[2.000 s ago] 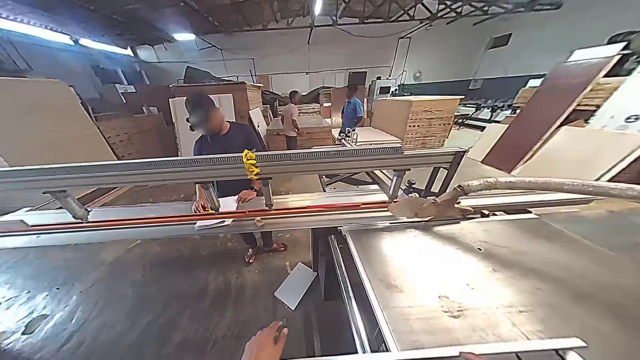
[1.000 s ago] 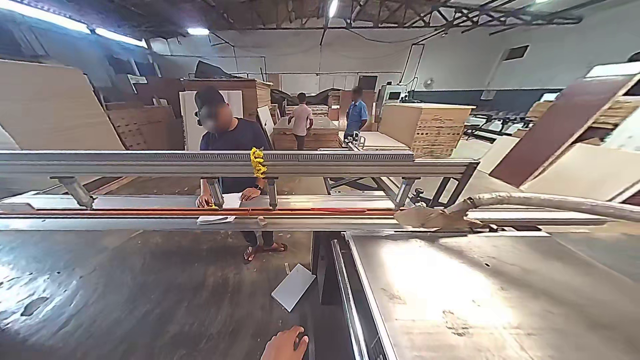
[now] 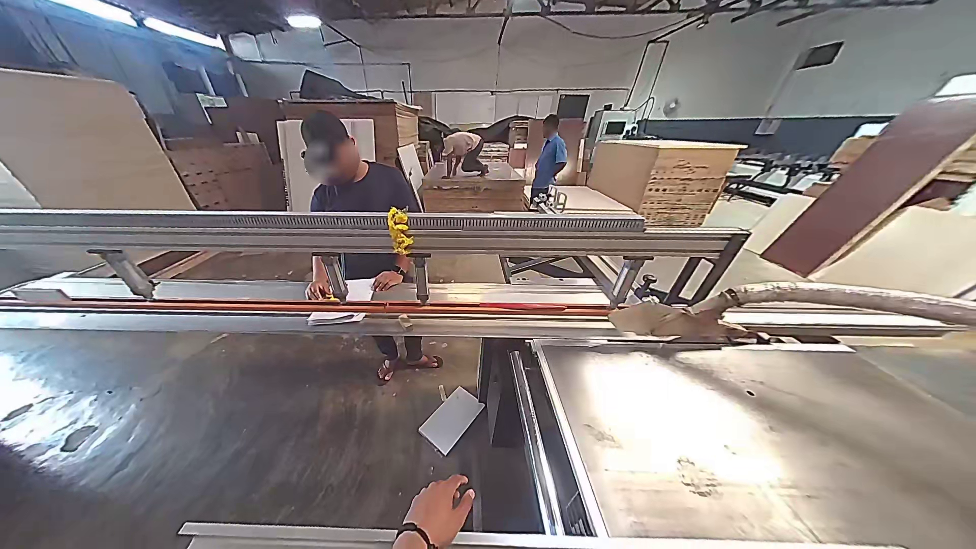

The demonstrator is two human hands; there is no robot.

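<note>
My left hand (image 3: 438,509), with a dark band at the wrist, is at the bottom centre. Its thumb and forefinger are apart, and I can make out nothing held between them. It is just above the edge of a pale panel or strip (image 3: 305,531) along the bottom. My right hand is out of view. Ahead, a metal beam (image 3: 534,240) with a yellow flower garland (image 3: 399,230) crosses above a long metal rail. A dark metal machine table (image 3: 663,435) stands to the right, and a flat white piece (image 3: 451,421) lies beyond my left hand.
Behind the beam a person (image 3: 366,187) handles papers (image 3: 335,317). A ribbed hose (image 3: 839,293) runs in from the right. Farther back, one person (image 3: 463,149) crouches on a board stack (image 3: 473,194) and another (image 3: 549,156) stands near stacked boards (image 3: 686,183).
The far person in the light top, upright before, now bends down on the board stack. Fingertips seen at the lower right two seconds ago are gone. The pale panel edge shows again along the bottom.
</note>
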